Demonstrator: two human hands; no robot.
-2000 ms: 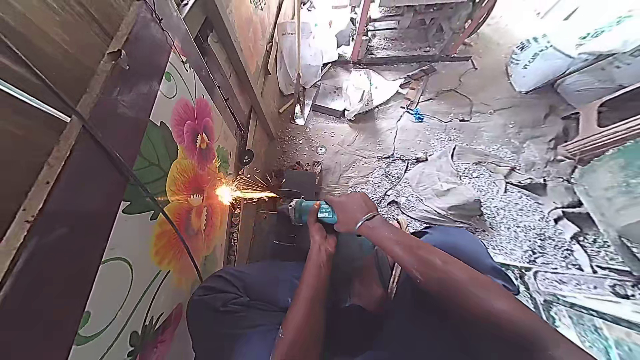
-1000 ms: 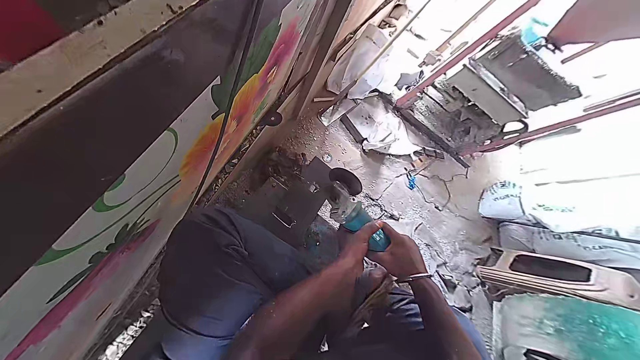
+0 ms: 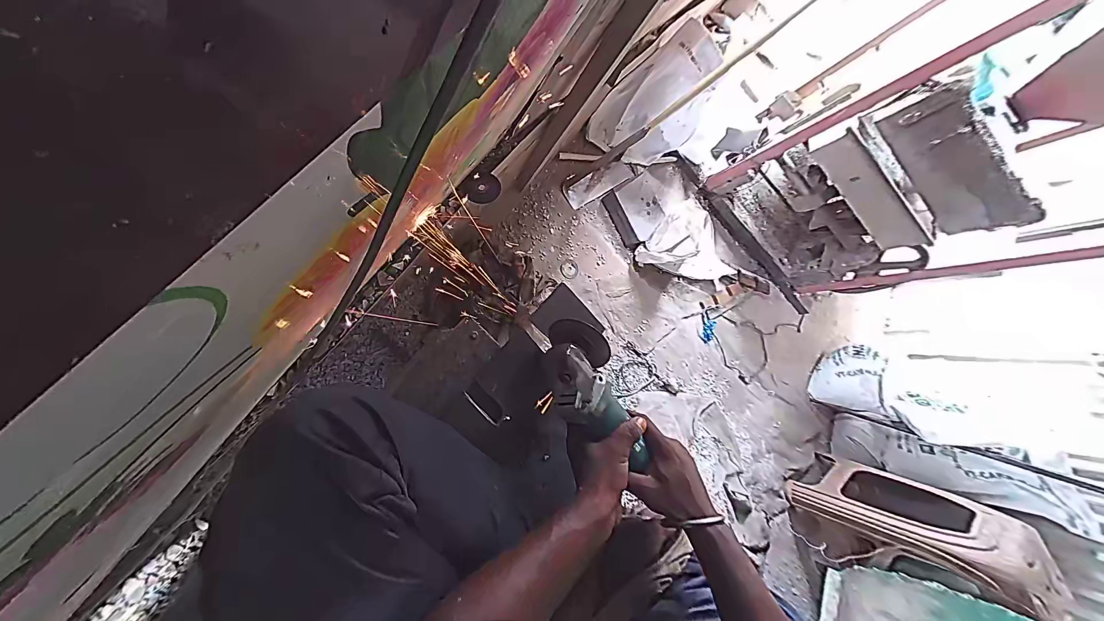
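Both my hands grip the teal body of an angle grinder [image 3: 617,423], low at the centre. My left hand [image 3: 606,461] closes around its left side, and my right hand [image 3: 673,474], with a bangle at the wrist, wraps the right side. The grinder's dark disc [image 3: 580,341] lies against a dark metal piece [image 3: 509,388] between my knees; the exact contact point is hard to make out. Orange sparks [image 3: 457,259] fly up and left from there onto a panel painted with flowers [image 3: 285,233].
A black cable [image 3: 423,155] crosses in front of the painted panel. A small wheel [image 3: 481,187] sits by the panel's foot. White sacks [image 3: 949,388] and a tan moulded frame [image 3: 931,509] lie at the right. A metal stand with red bars [image 3: 957,276] is at the upper right, and a long pole [image 3: 733,65] leans nearby.
One second ago no sparks showed; now they stream again toward the painted panel, as they did two seconds ago. Both hands keep hold of the grinder. The view has turned since the oldest frame.
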